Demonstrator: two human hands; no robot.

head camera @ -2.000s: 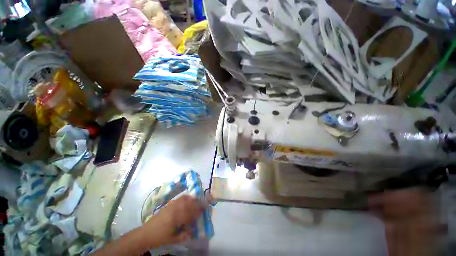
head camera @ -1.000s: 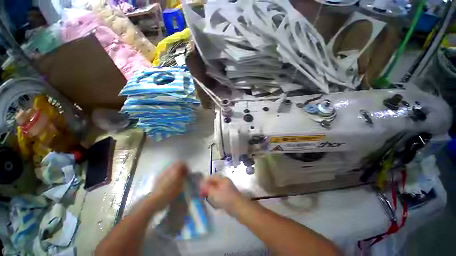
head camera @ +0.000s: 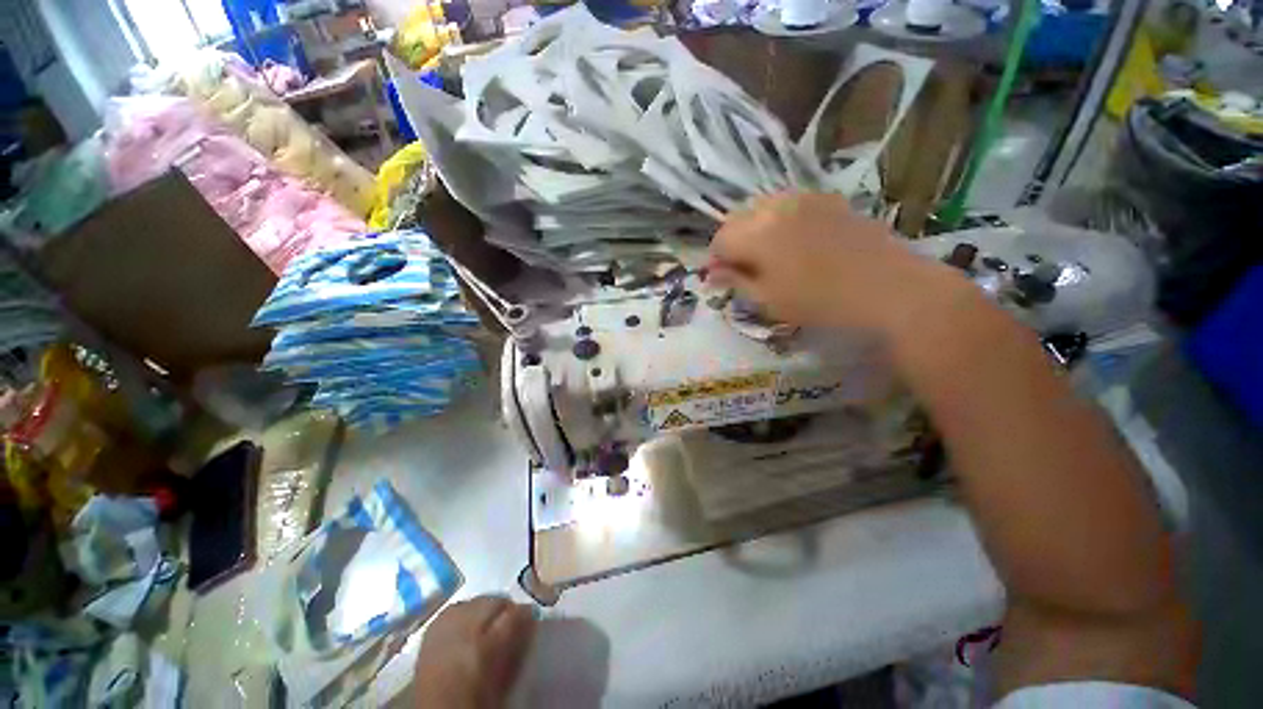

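Note:
A blue-and-white striped panel (head camera: 416,540) with a large opening lies on the table left of the sewing machine (head camera: 831,374), overlapping the plastic-covered ledge. My left hand (head camera: 478,648) is low on the table just right of the panel, fingers curled; whether it holds anything is unclear. My right hand (head camera: 790,256) is stretched over the machine head, its fingertips at the front edge of the white cut-piece pile (head camera: 596,139). Whether the fingers grip a white piece is unclear. The lamp lights the area under the needle end.
A stack of striped panels (head camera: 367,326) stands behind left of the machine. A dark phone (head camera: 225,513) lies on the left ledge (head camera: 291,471), beside loose pale scraps (head camera: 125,554). A cardboard sheet (head camera: 159,277) stands behind. A green pole (head camera: 990,118) rises behind the machine.
The striped panel has left my hands and lies to the left. My right hand has moved up over the machine to the white pile. The view has shifted right.

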